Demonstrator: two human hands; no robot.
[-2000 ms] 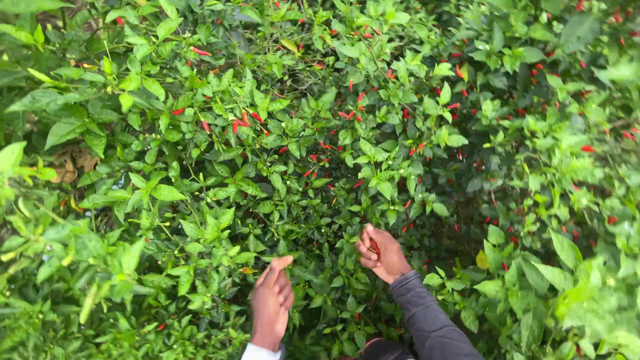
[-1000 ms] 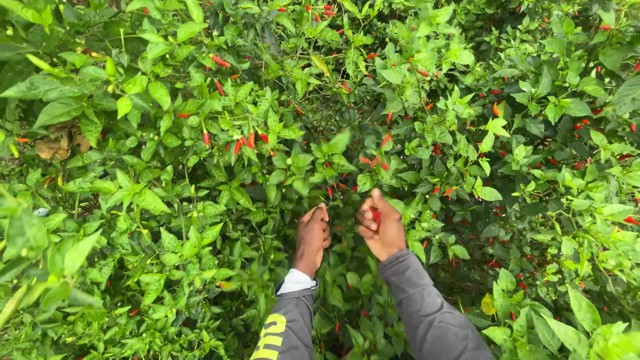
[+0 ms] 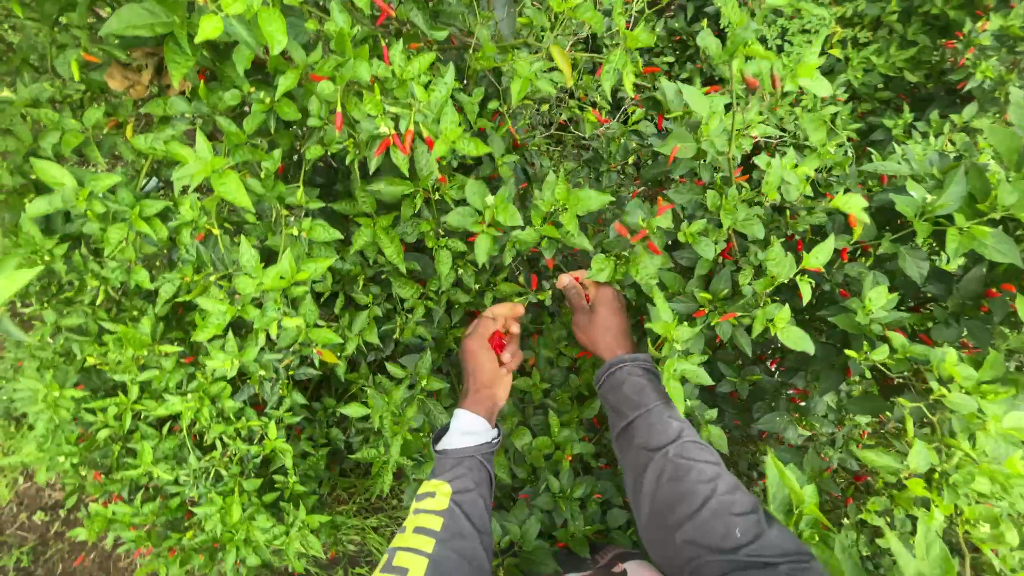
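Observation:
My left hand (image 3: 490, 352), below centre, is curled around several small red chili peppers (image 3: 498, 342) that show between its fingers. Slightly higher and to the right, my right hand (image 3: 598, 314) has its fingertips pinched among the leaves, with red chili showing at the fingers. Between the two hands a single red chili (image 3: 534, 282) hangs on the plant. Just above my right hand is a cluster of red chilies (image 3: 638, 236). Leaves hide part of the right fingertips.
Dense chili bushes (image 3: 240, 320) surround both hands, with more red chilies (image 3: 404, 142) at the upper left. A dry brown leaf (image 3: 138, 74) sits at the top left, a yellowish pepper (image 3: 562, 64) near the top. Bare soil (image 3: 48, 528) shows at the bottom left.
My left hand, open two seconds ago, is now closed with red chilies visible in it. My right hand showed red chili in its palm in both earlier frames.

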